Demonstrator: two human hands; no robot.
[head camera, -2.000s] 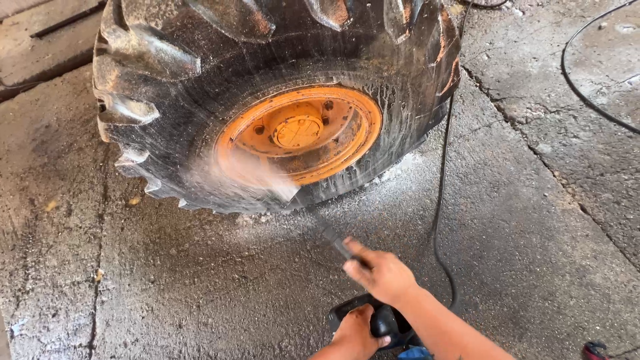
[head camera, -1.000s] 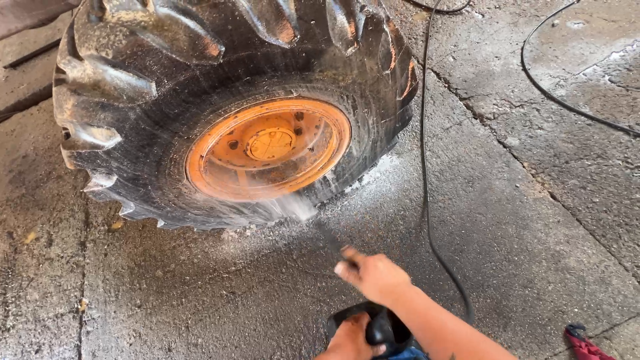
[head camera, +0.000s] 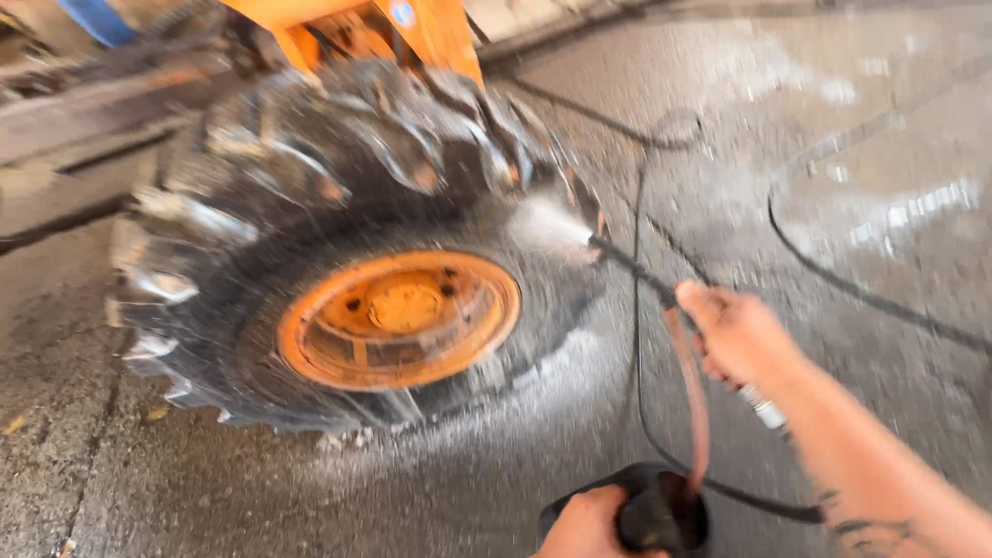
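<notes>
My right hand (head camera: 736, 333) is closed around a black spray lance (head camera: 632, 265), whose tip throws a white spray (head camera: 546, 225) onto the upper right sidewall of a large, wet tractor tire (head camera: 232, 310). The tire has deep lugs and an orange wheel rim (head camera: 403, 314). A reddish, see-through tube (head camera: 694, 395) runs from the lance down into a dark container (head camera: 686, 519) at the bottom of the view. My left hand (head camera: 589, 523) grips this container at its top. A metal fitting (head camera: 763, 407) shows just below my right hand. The picture is blurred by motion.
An orange machine part (head camera: 442, 39) rises behind the tire. Across the wet concrete floor (head camera: 496, 480) lie a looped black hose (head camera: 637, 310) and another black hose (head camera: 860, 294) on the right. White foam (head camera: 558, 372) lies beside the tire's lower right. Beams or ledges (head camera: 85, 116) stand at the upper left.
My right hand has raised the lance, and the spray has moved from the rim's lower edge to the tire's upper right. The reddish tube and the orange machine part have come into view as the view shifted.
</notes>
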